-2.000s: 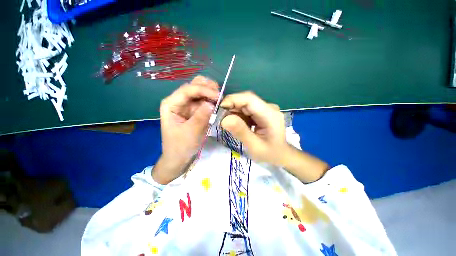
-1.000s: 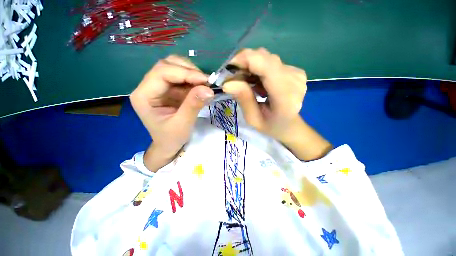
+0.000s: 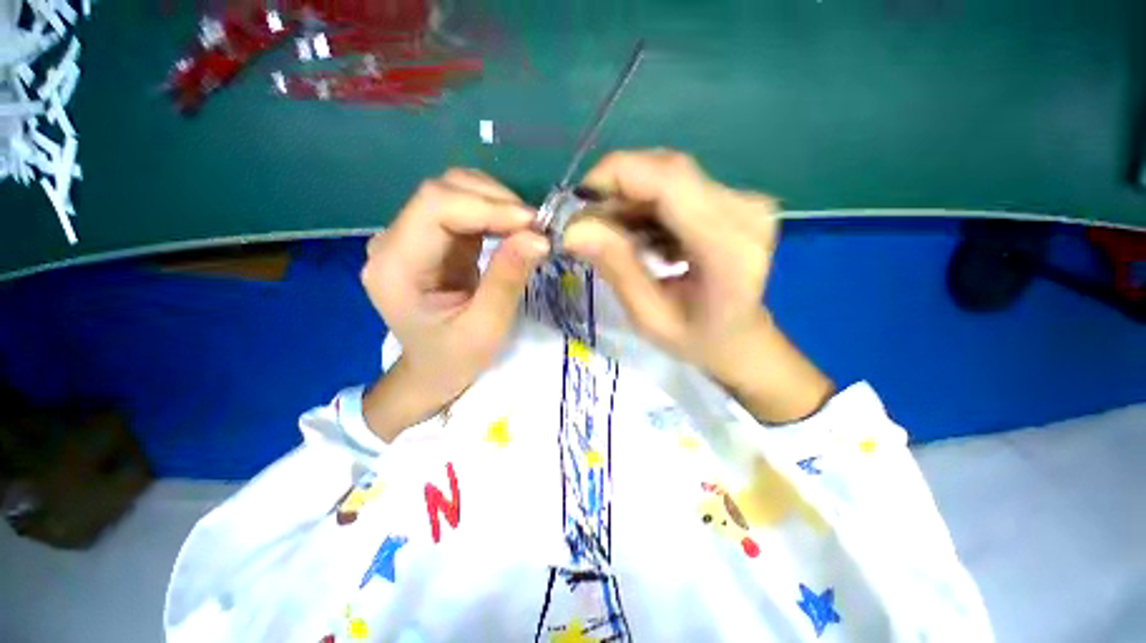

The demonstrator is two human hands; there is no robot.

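My left hand [image 3: 459, 270] and my right hand [image 3: 685, 245] meet in front of my chest, fingertips almost touching. A long thin metal rod [image 3: 606, 116] rises from between the fingertips, tilted up and to the right. My left thumb and fingertips pinch its lower end. My right fingers hold a small dark and silver piece [image 3: 572, 207] against the rod; motion blurs its shape. A small white part [image 3: 666, 266] shows under my right fingers. A red lead's white end piece [image 3: 486, 131] lies on the mat just above my left hand.
A pile of red leads [image 3: 377, 78] lies on the green mat [image 3: 880, 126] at upper left. White strips [image 3: 48, 138] lie at the far left. The mat's curved front edge runs just behind my hands. A blue area is below, with a dark round object [image 3: 987, 270] at right.
The view has shifted, so the piles sit higher and further left, and the joined units have left the picture. The fingertips have closed together at the rod's lower end.
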